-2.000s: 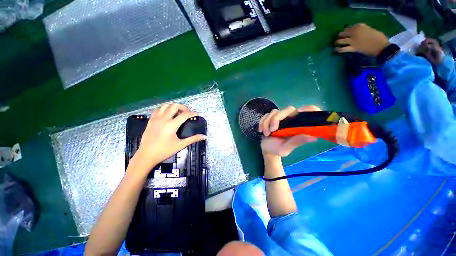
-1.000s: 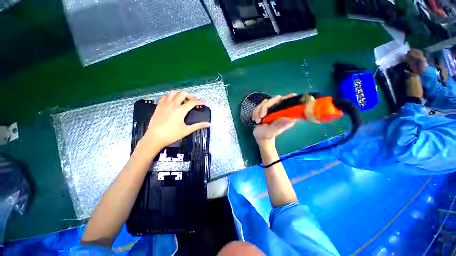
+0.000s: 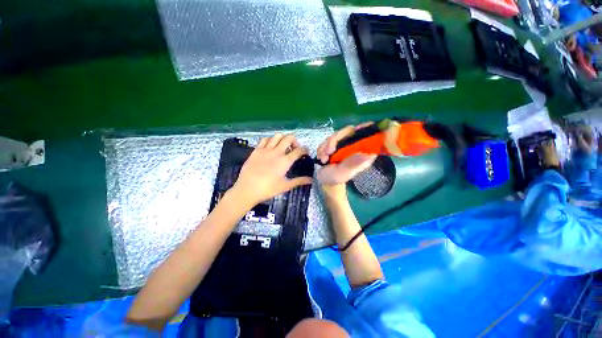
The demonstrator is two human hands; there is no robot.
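Observation:
A flat black plastic housing (image 3: 257, 284) lies partly on a bubble-wrap mat (image 3: 158, 198) and sticks out over the bench's front edge. A small silvery bracket or label patch (image 3: 257, 228) shows at its middle. My left hand (image 3: 270, 173) lies on the housing's far end, thumb and fingers spread and pressed on it. My right hand (image 3: 343, 162) is closed around an orange and black electric screwdriver (image 3: 386, 143). Its tip end points at the housing's far right corner, close to my left hand. Whether the bit touches a screw cannot be seen.
A round mesh-like dish (image 3: 374, 177) stands right of the mat. A blue parts bin (image 3: 488, 164) is farther right, near another worker's light blue sleeve (image 3: 561, 211). More black housings (image 3: 402, 53) lie at the back. A pale metal arm (image 3: 23, 153) and clear plastic bag (image 3: 23, 228) are left.
My right hand has moved the screwdriver left, from over the dish to the housing's far corner. My left hand stays on the housing. The camera view has shifted.

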